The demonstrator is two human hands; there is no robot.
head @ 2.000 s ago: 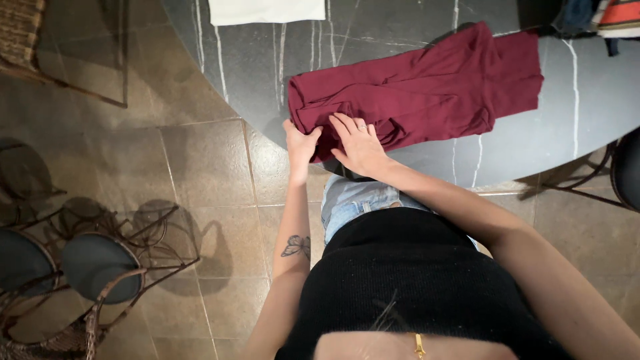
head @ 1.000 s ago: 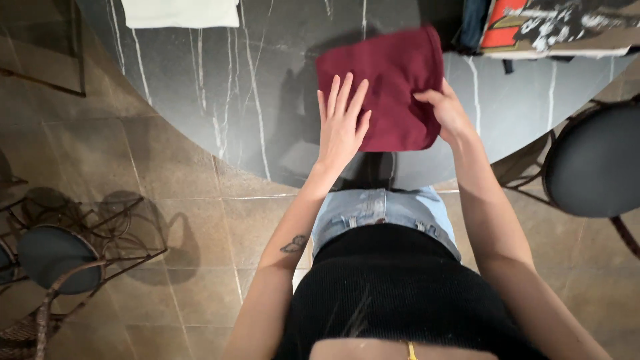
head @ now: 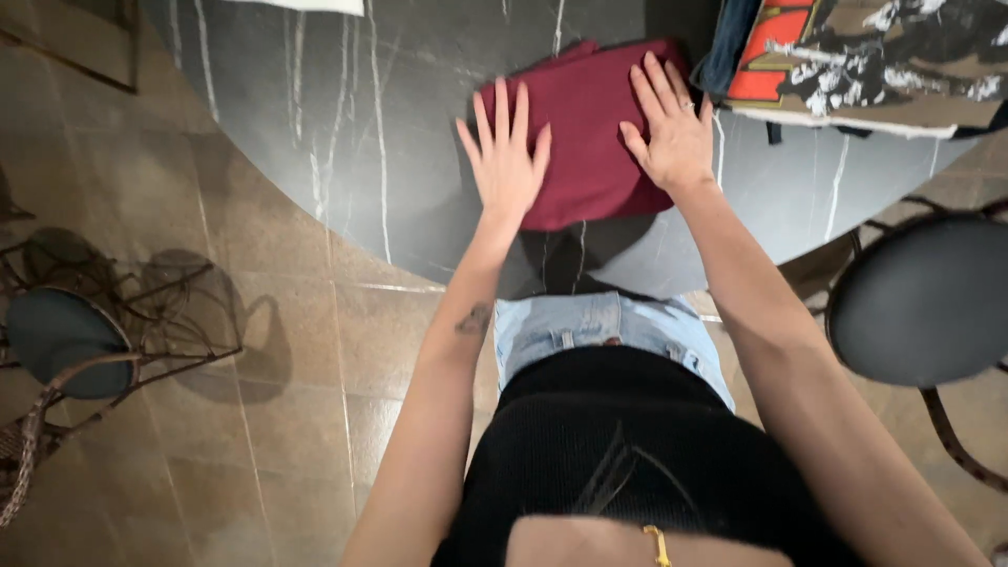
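A maroon cloth garment [head: 587, 146], folded into a compact, roughly square bundle, lies on the dark marble-patterned table [head: 425, 189] in front of my body. My left hand [head: 508, 161] rests flat on its left side, fingers spread and pointing away from me. On its right side my right hand [head: 673, 130] lies palm down with the fingers apart and a ring on one of them. Neither hand grips the cloth. A small piece of the fabric sticks out along the far edge of the bundle. The undersides of both palms are hidden.
Folded printed fabric in red, black and white [head: 882, 71] lies at the far right beside dark blue denim [head: 720, 47]. Part of a white cloth [head: 315, 4] shows at the top left. A dark round-seated chair [head: 921, 299] stands right of the table; another [head: 71, 342] is at left.
The long maroon garment has been folded over into a short bundle. My right hand, which held its right edge a second ago, now lies flat on top. The view has shifted to the right.
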